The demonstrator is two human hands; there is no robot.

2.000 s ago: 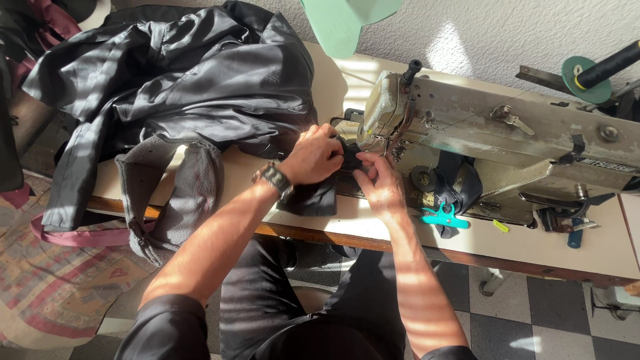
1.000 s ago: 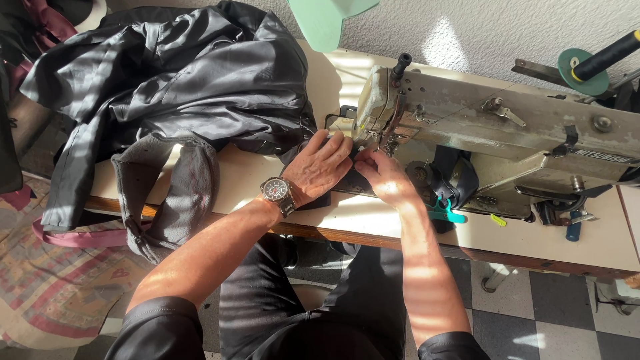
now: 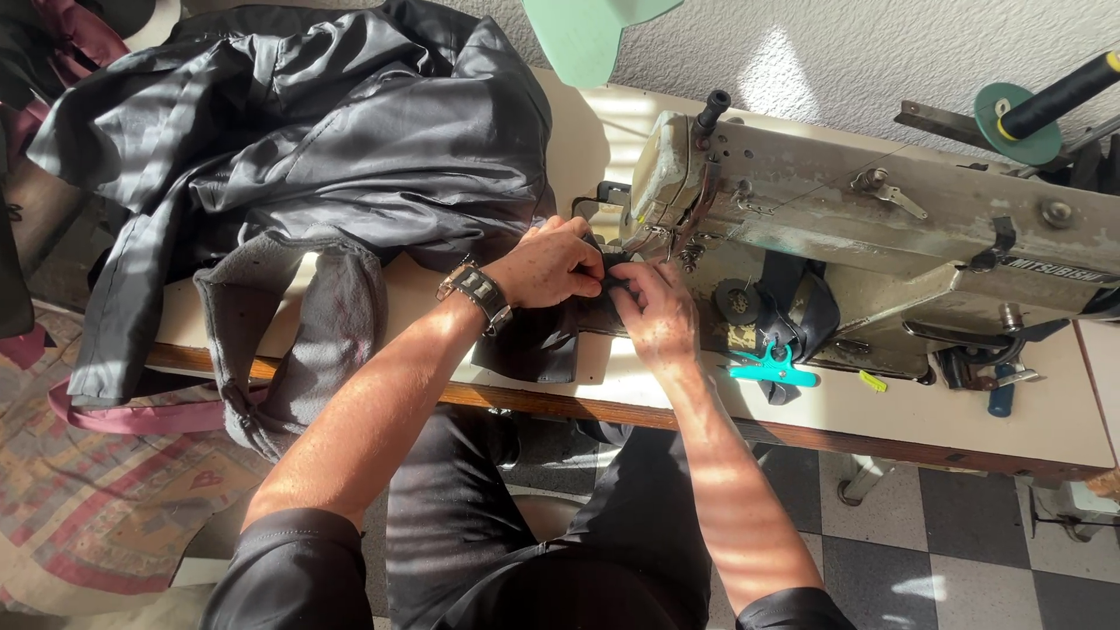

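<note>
A dark garment with a shiny lining (image 3: 385,149) lies heaped on the left of the sewing table, and part of it reaches under both hands. My left hand (image 3: 556,265), with a watch on its wrist, pinches dark fabric just left of the needle area of an industrial sewing machine (image 3: 822,192). Close beside it, my right hand (image 3: 654,306) has its fingertips on the same fabric, in front of the machine's head. The needle and presser foot are too small and covered to make out. A dark cloth edge (image 3: 529,350) hangs toward the table's front.
A grey fleece band (image 3: 337,341) drapes over the table's front edge (image 3: 560,404). Right of my hands are a bobbin-like disc (image 3: 737,301), a turquoise clamp (image 3: 774,365), a yellow-green piece (image 3: 872,381) and small tools (image 3: 984,366). A black thread cone (image 3: 1059,96) stands behind the machine.
My left hand, lying flatter over the fabric a second ago, is now more curled, with its fingertips pinched together. My right hand stays by the machine's head.
</note>
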